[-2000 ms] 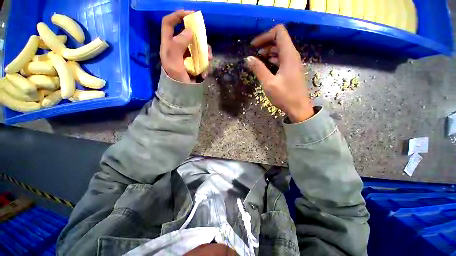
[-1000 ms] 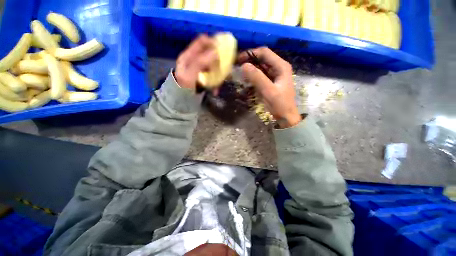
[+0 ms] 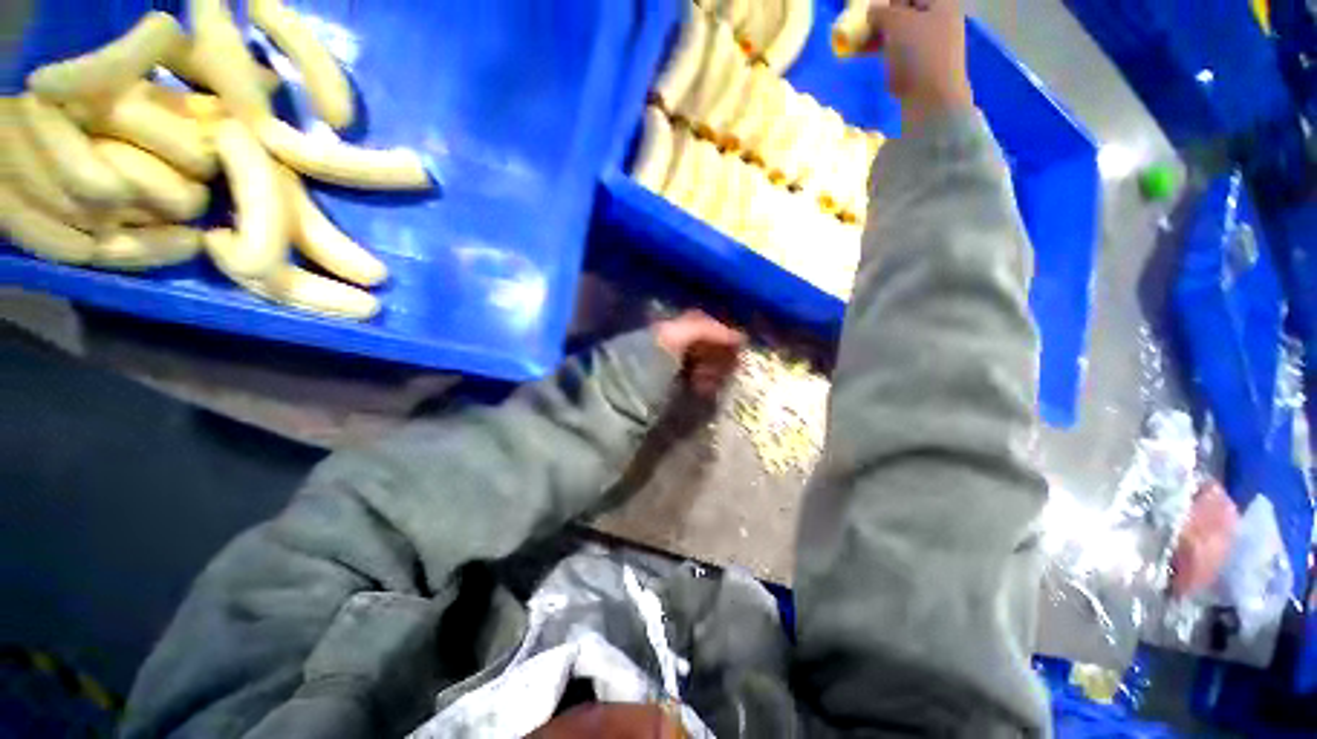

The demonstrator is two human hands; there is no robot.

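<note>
My right hand (image 3: 924,55) is at the top, reached out over the finished-piece tray (image 3: 1069,274), and holds an imitation banana (image 3: 854,29) that is partly cut off by the picture's top edge. Rows of bananas (image 3: 751,152) lie side by side in that tray. My left hand (image 3: 701,344) is small and blurred, low over the table beside the crumbs; its fingers are mostly hidden and I cannot tell whether it holds anything. No cutter can be made out.
The supply tray (image 3: 498,274) at left holds a loose pile of bananas (image 3: 253,202). Yellow trimmings (image 3: 780,416) lie on the speckled table (image 3: 693,498). Crumpled clear bags (image 3: 1127,505) and a reddish lump (image 3: 1203,539) lie at right. Blue crates stand beyond.
The view has turned to the right. My right hand has moved up and away over the finished tray and now holds a banana. My left hand no longer holds the banana up and is lower.
</note>
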